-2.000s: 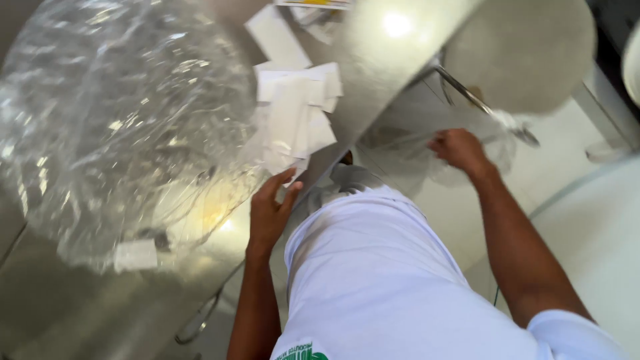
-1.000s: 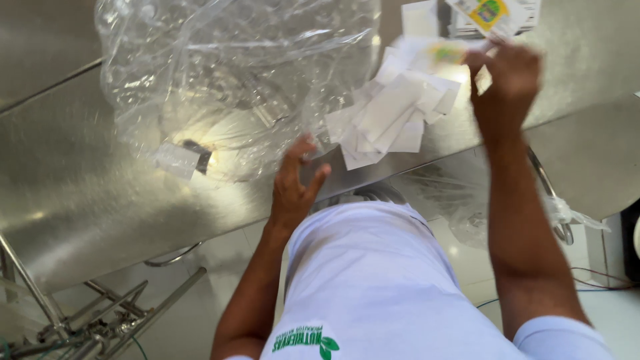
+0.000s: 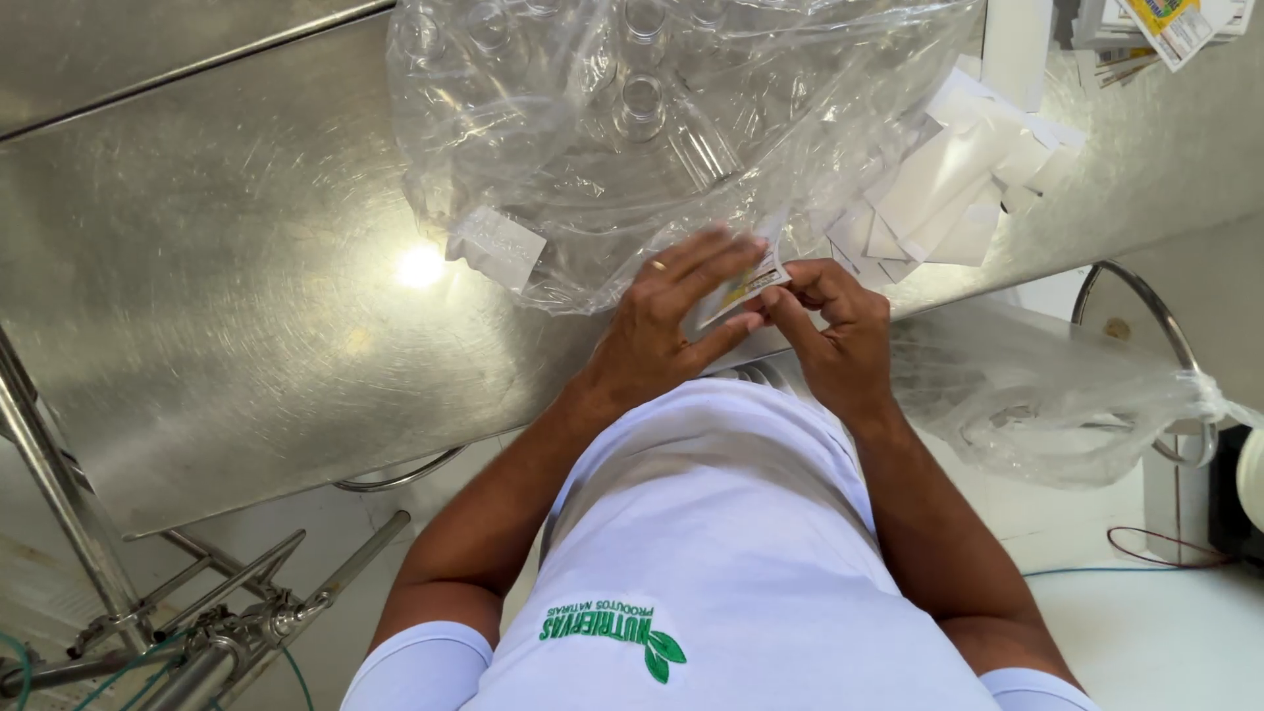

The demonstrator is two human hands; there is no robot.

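Note:
Between my two hands, close to the steel table's near edge, is a printed label (image 3: 743, 290) with yellow on it. My right hand (image 3: 837, 331) pinches its lower right corner between thumb and fingers. My left hand (image 3: 671, 311), a ring on one finger, lies along the label's left side and partly covers it; its fingers are blurred. Just beyond them spreads a large clear plastic bag (image 3: 592, 197) with clear bottles (image 3: 640, 104) inside. Loose white paper pieces (image 3: 938, 207) are heaped to the right of the bag. More printed labels (image 3: 1170, 30) lie stacked at the top right.
The steel table (image 3: 247, 326) runs along the front. A tied clear plastic bag (image 3: 1057, 395) hangs below its edge at the right, by a curved metal tube (image 3: 1150, 296). Metal pipework with clamps (image 3: 217, 632) stands at the lower left.
My right hand has come from the label stack at the upper right to beside my left hand, with a label now between them. Earlier it was down by the hanging bag.

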